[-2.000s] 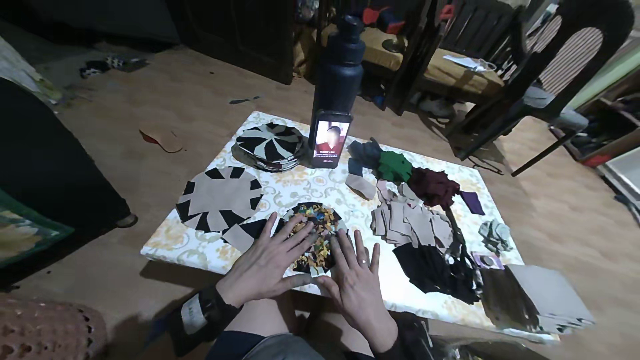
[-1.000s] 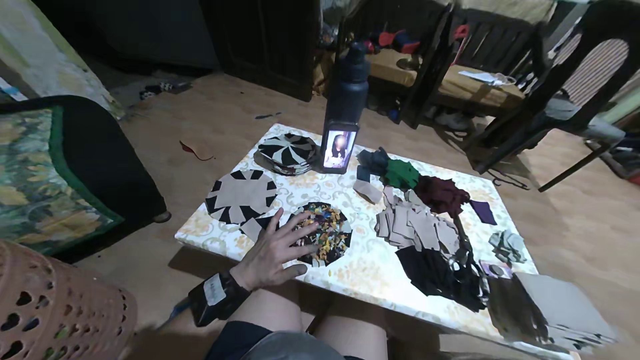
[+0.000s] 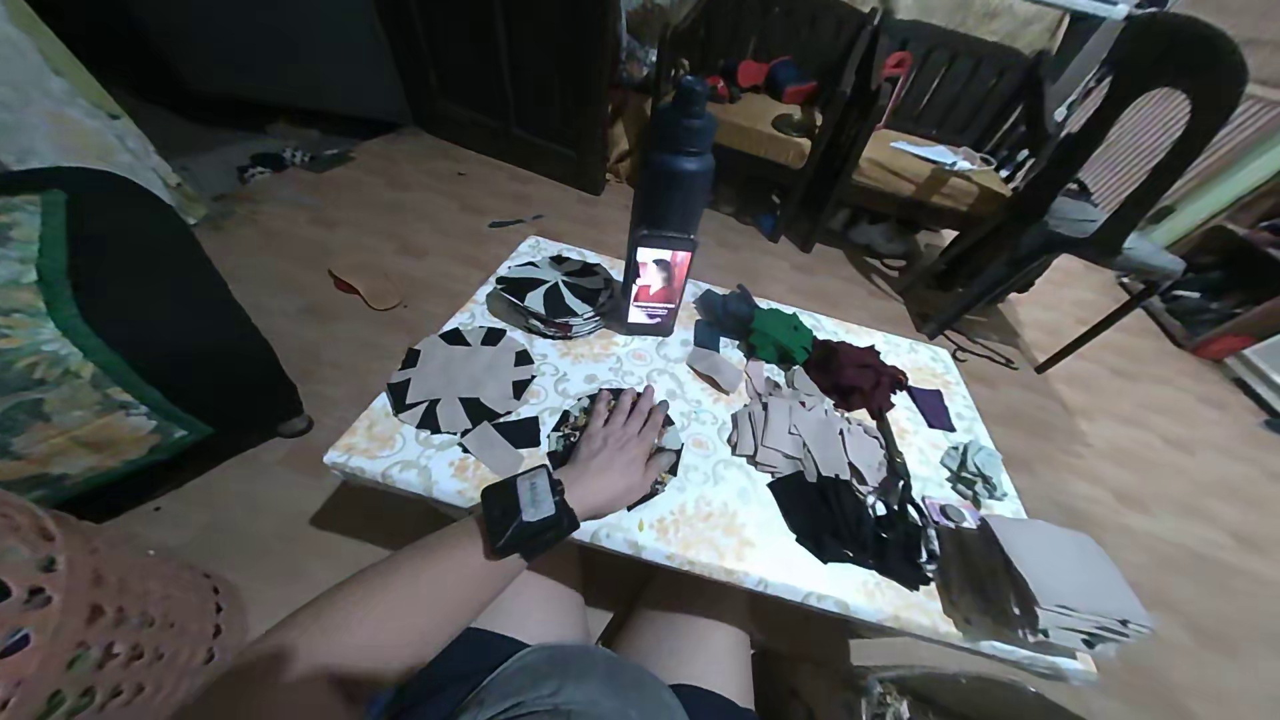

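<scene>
My left hand [image 3: 622, 450], a black band on its wrist, lies palm down on a round patterned fabric piece [image 3: 562, 432] with black edges. It covers most of the piece, and its fingers are slightly spread. My right hand is out of view. To the left lies a round grey and black fabric piece [image 3: 462, 372], with a loose grey strip [image 3: 492, 449] and a black strip [image 3: 519, 432] beside it. Behind them is a stack of black and grey rounds [image 3: 556, 290]. Grey fabric pieces [image 3: 800, 430] and black fabric pieces [image 3: 850, 525] are heaped to the right.
A phone [image 3: 659, 284] leans on a dark bottle [image 3: 675, 160] at the table's back edge. Green [image 3: 780, 335] and maroon fabric [image 3: 855, 375] lie right of it. Folded grey cloth [image 3: 1070, 575] sits at the right corner. A pink basket [image 3: 100, 610] stands lower left.
Both hands were on the patterned piece in the earliest frame; my right hand has since left the view. My left hand has moved from the piece's left side across its middle.
</scene>
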